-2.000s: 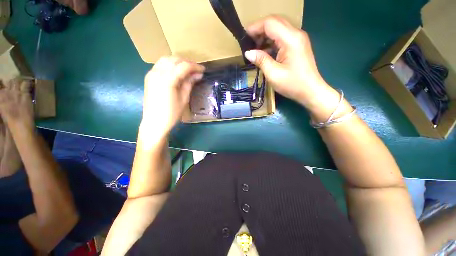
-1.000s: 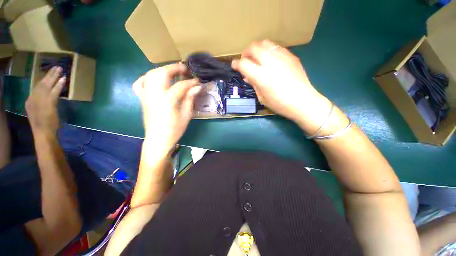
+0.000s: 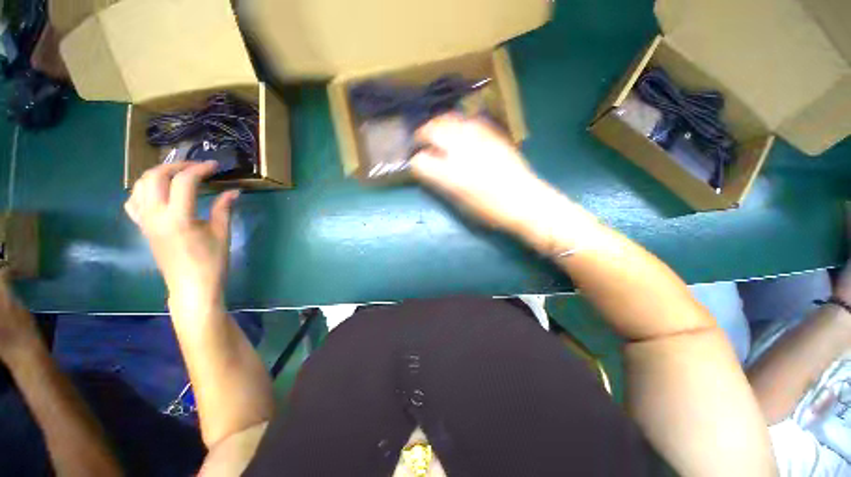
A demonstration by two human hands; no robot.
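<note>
A small open brown box [image 3: 348, 132] lies in front of me with its lid tilted back and blurred. Inside are a black cable bundle [image 3: 437, 97] along the far side and a pale clear bag [image 3: 383, 142] at the left. My right hand [image 3: 467, 163] is blurred over the box's near right part and hides what lies under it; I cannot tell if it holds anything. A second open box [image 3: 276, 140] at the left holds coiled black cable [image 3: 210, 126] and a dark block [image 3: 233, 160]. My left hand [image 3: 187, 214] is at its near edge, fingers apart and empty.
A third open box [image 3: 634, 140] with coiled black cable stands angled at the right. Dark parts [image 3: 37, 98] lie at the far left. A box edge [image 3: 20, 244] and a neighbour's arm [image 3: 47, 391] are at the left; another person's arm [image 3: 807, 359] is at the right.
The view has shifted, and an open filled box now stands at my left. My left hand has left the middle box for it. The cable bundle is down inside the middle box.
</note>
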